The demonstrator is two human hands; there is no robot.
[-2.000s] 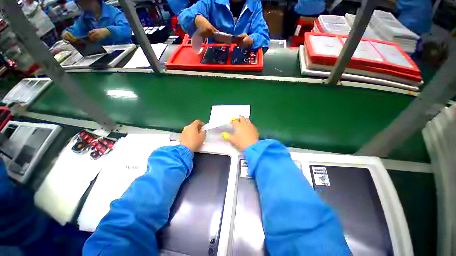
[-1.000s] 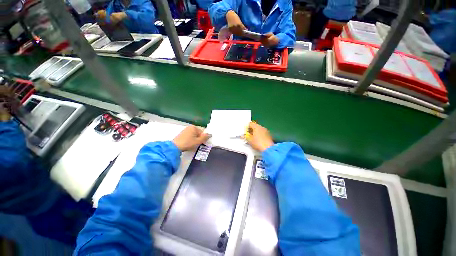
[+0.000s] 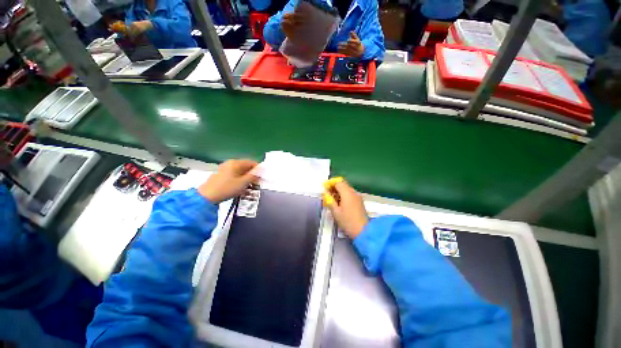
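A dark tablet (image 3: 269, 268) lies in the left pocket of a white foam tray (image 3: 316, 285), with a barcode label (image 3: 248, 203) at its far left corner. A whitish sleeve or sheet (image 3: 294, 172) is at the tablet's far end. My left hand (image 3: 233, 179) pinches its left side. My right hand (image 3: 347, 206), with yellow finger cots, is at its right edge, fingertips closed on it. A second tablet (image 3: 359, 292) is partly hidden by my right arm. A third tablet (image 3: 480, 285) lies in the right pocket.
White sheets (image 3: 95, 228) and a red-and-black printed piece (image 3: 141, 181) lie left. A green belt (image 3: 408, 163) runs behind, crossed by grey posts (image 3: 500, 58). Across it, a person in blue holds a sheet over a red tray (image 3: 265, 71). Stacked trays (image 3: 511, 78) stand back right.
The sleeve has come nearer and now meets the tablet's far end. The glare and camera spot on the left tablet no longer show. The person opposite has raised a sheet.
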